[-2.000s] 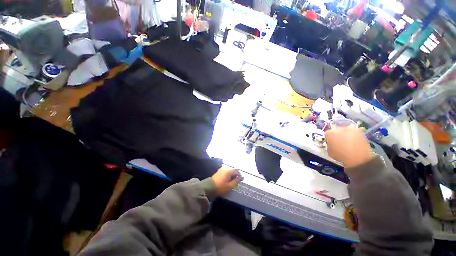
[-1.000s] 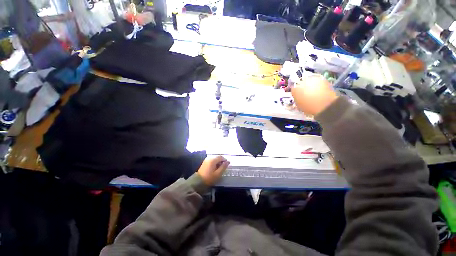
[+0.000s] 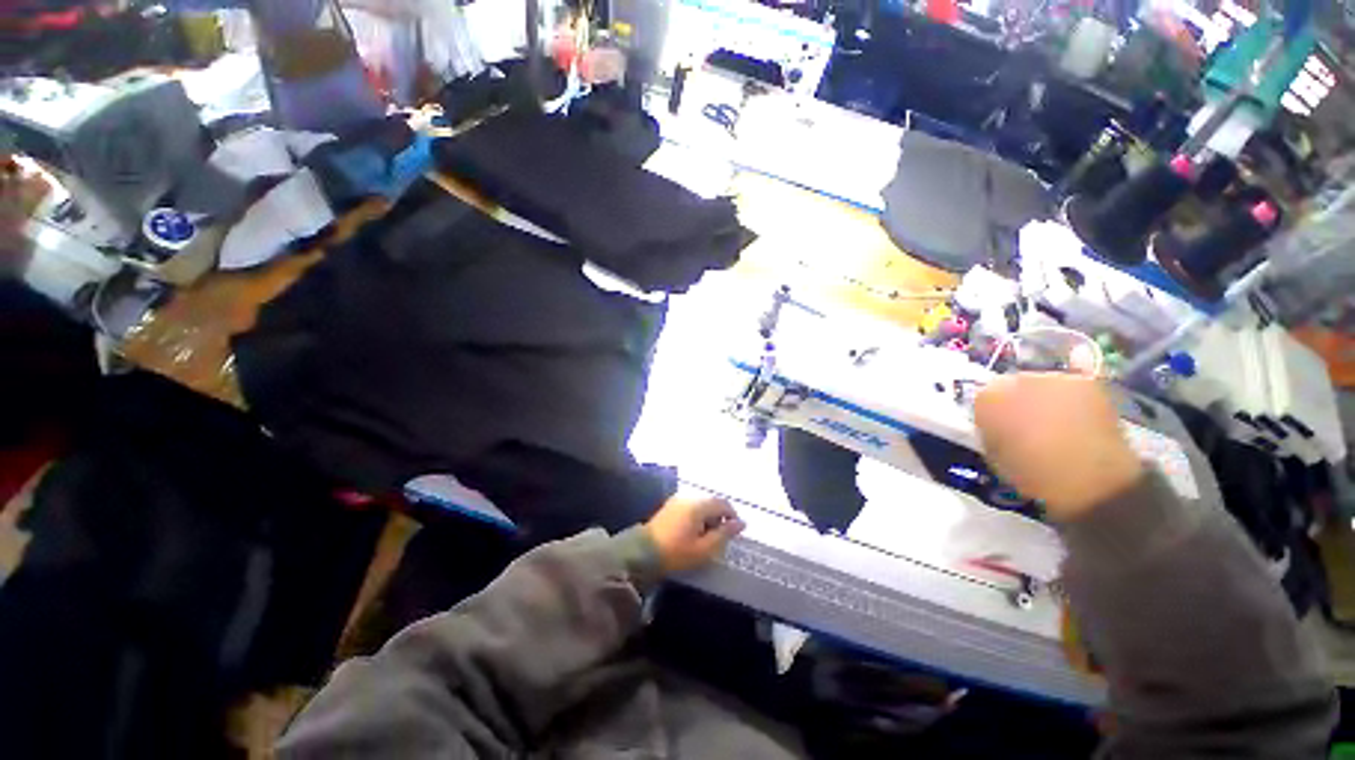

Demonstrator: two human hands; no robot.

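The white sewing machine (image 3: 892, 374) with "JACK" lettering lies across the table at centre right. My right hand (image 3: 1052, 438) is over the right part of its head; the fingers point away and it is unclear what they touch. My left hand (image 3: 696, 532) rests at the table's front edge, fingers curled; I cannot tell if something tiny is between the fingertips. A black pocket-shaped piece (image 3: 822, 480) lies on the bed under the machine arm. Large black garment panels (image 3: 461, 349) are spread left of the machine. The needle area (image 3: 758, 408) is small and blurred.
Red-handled snips (image 3: 996, 569) lie right of the bed. Black thread cones (image 3: 1129, 208) stand behind the machine's right end. A grey cut piece (image 3: 959, 201) and another white machine (image 3: 743, 67) are at the back. A ruler scale (image 3: 803, 587) runs along the front edge.
The view has swung left and back since one second ago. My right hand stays over the right part of the machine head, slightly nearer its control panel. My left hand stays at the table edge.
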